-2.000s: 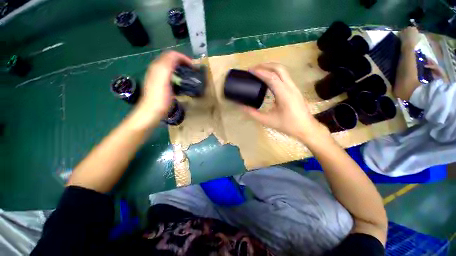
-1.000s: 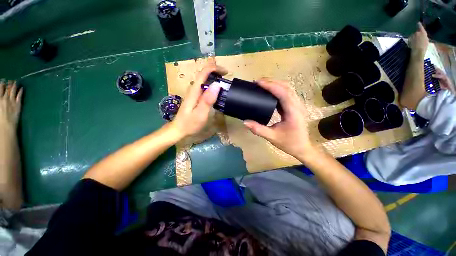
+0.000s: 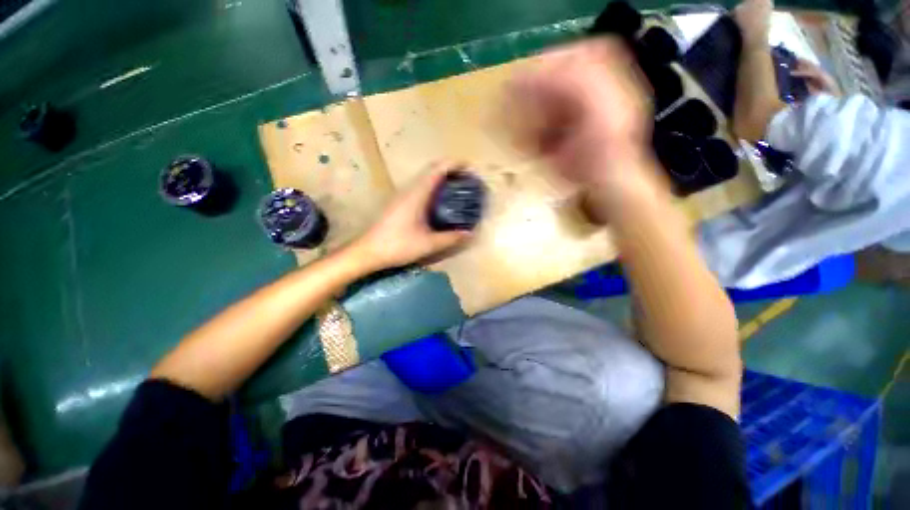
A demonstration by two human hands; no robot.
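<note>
My left hand [image 3: 407,231] is closed around a black cylinder [image 3: 458,201] over the cardboard sheet [image 3: 519,264]. The cylinder's dark, ridged end faces up; its lower part is hidden. My right hand [image 3: 589,115] is blurred, at the upper right of the cardboard beside the outer sleeves [image 3: 685,118]; whether it holds anything cannot be told. One inner unit [image 3: 291,217] with a shiny top stands at the cardboard's left edge. Another inner unit [image 3: 188,181] stands on the green surface to its left.
A further dark unit [image 3: 47,127] is at the far left. A pale metal upright [image 3: 327,45] stands behind the cardboard. At the right are a neighbour's arm and grey sleeve [image 3: 843,149] and a dark ridged tray [image 3: 714,65]. A blue crate [image 3: 803,428] is at the lower right.
My right hand has left the cylinder and moved up and right to the sleeves. My left hand now holds the cylinder end up. The view has shifted, and the hand at the left has mostly left the picture.
</note>
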